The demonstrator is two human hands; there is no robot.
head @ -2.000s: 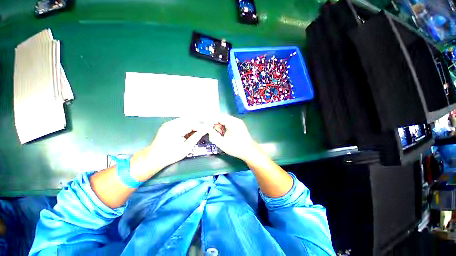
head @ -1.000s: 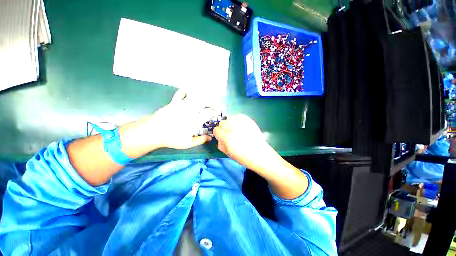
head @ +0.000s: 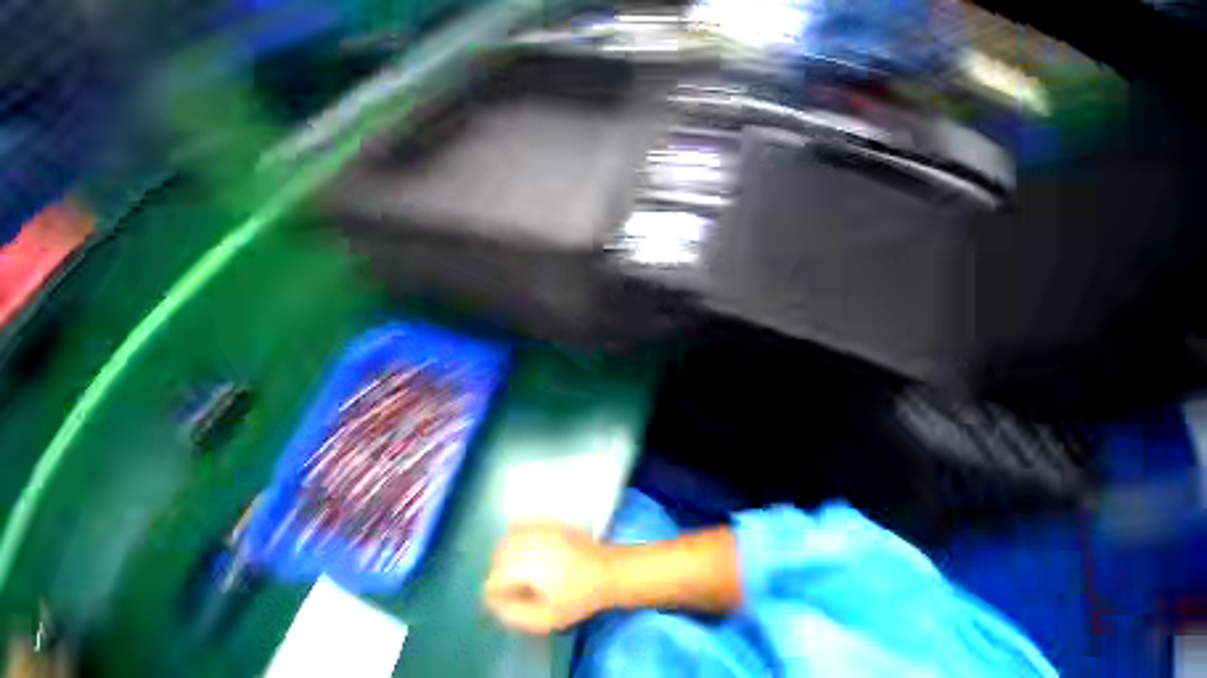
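The picture is blurred. My right hand [head: 540, 579] is over the green bench near its front edge, with curled fingers; whether it holds anything cannot be told. My left hand is out of the picture. The blue parts bin [head: 482, 384] stands on the bench to the left of my right hand, full of red, white and dark pieces. Part of a white sheet [head: 338, 638] lies below the bin at the bottom edge. No circuit board shows at my right hand.
Black foam trays [head: 807, 252] stand beyond the bench, with bright silvery boards [head: 669, 236] between them. A small dark unit [head: 212, 411] lies left of the bin, and another dark thing [head: 234, 567] touches or nears its lower left corner. A red thing is at far left.
The view has swung to the right, so the bin and sheet now sit lower left. My left hand and the board have left the picture. My right hand is now seen alone.
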